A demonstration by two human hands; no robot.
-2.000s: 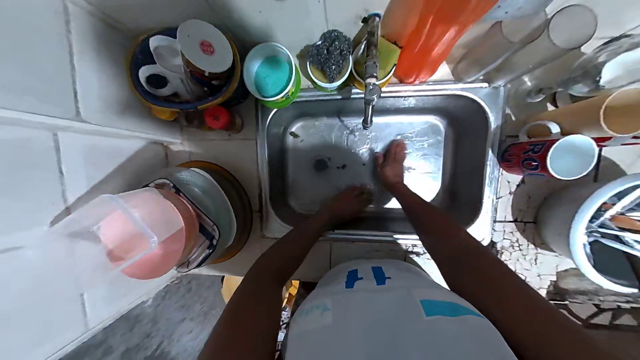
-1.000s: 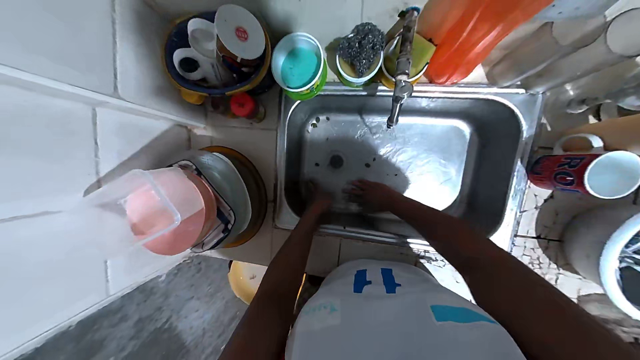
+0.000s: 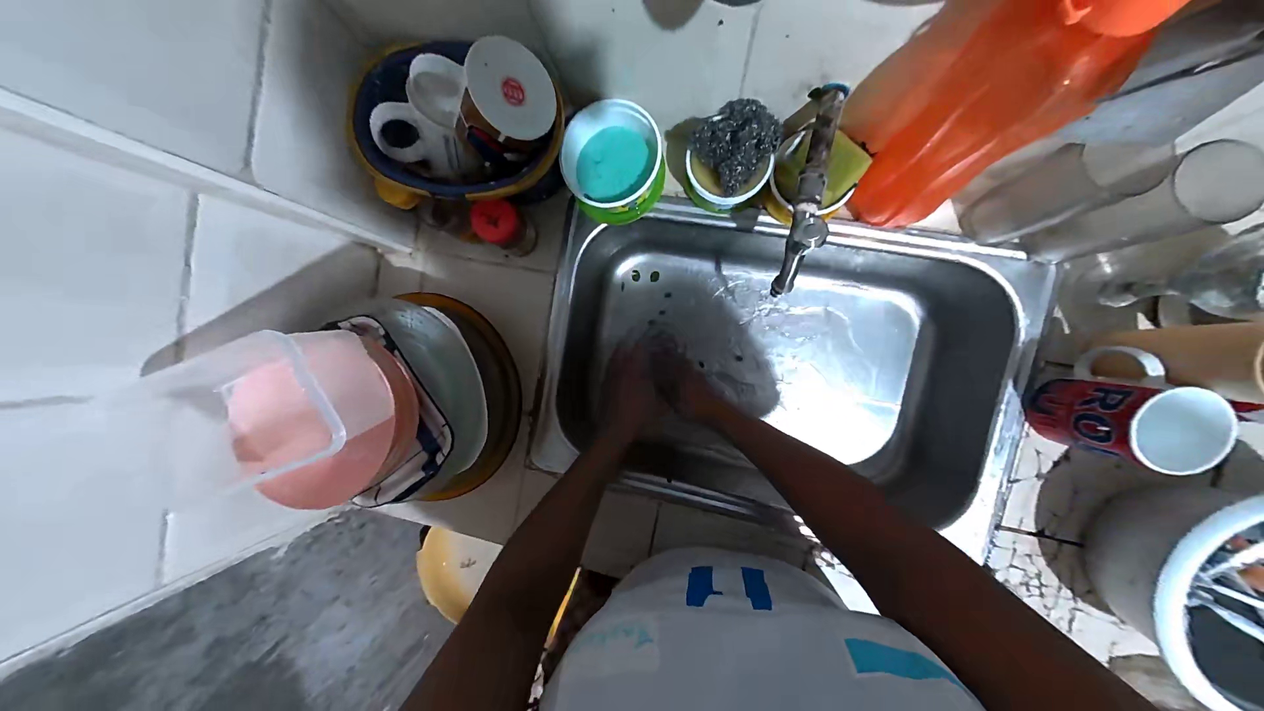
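Observation:
Both my hands are low in the stainless steel sink [image 3: 829, 355], close together over the drain area at its left. My left hand [image 3: 632, 380] is blurred and its fingers are hard to make out. Beside it, my right hand [image 3: 681, 380] is likewise blurred, and no object shows in either one. Small dark and green bits lie on the sink floor around them. Over the back rim hangs the metal faucet [image 3: 808, 222], to the right of my hands. Whether water runs from it I cannot tell.
Behind the sink stand a tub with turquoise contents [image 3: 614, 163], a metal scourer [image 3: 736, 143] and an orange plastic container [image 3: 973, 109]. Stacked bowls [image 3: 464, 395] and a basin of cups [image 3: 395, 193] are at left. A red mug [image 3: 1086, 415] and a utensil bucket [image 3: 1136, 543] are at right.
My hands have moved left in the sink, from apart near its middle to close together by the drain. The view has shifted somewhat.

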